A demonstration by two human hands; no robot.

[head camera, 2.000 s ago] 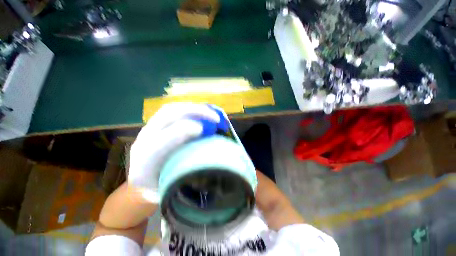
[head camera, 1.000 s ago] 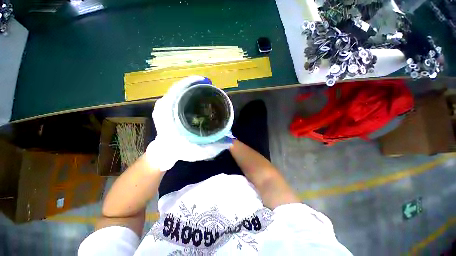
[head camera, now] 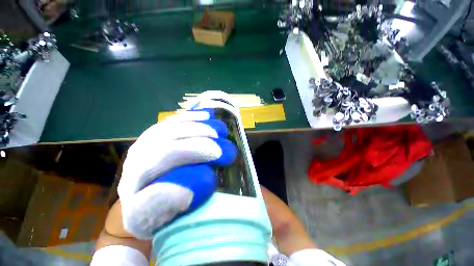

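Observation:
A pale teal and white drink bottle is raised close to the camera. Its wide teal end is nearest and cut off by the bottom edge; a clear window on its side shows dark contents. My left hand, in a white knit glove with blue fingertips, is closed around its left side. My right forearm shows right of the bottle, but the right hand is hidden behind it. Behind, on the bench, lie pale edge strips and a yellow board, partly covered by the bottle and glove.
White trays with wired boards stand at both sides of the green bench. A small open carton is at the back, a black smartwatch-like object near the strips. Below are a red cloth and large cartons.
The bottle was held low with its open mouth up; it is now higher, closer and tilted, with its side window showing. The view has shifted so the bench sits lower in the picture.

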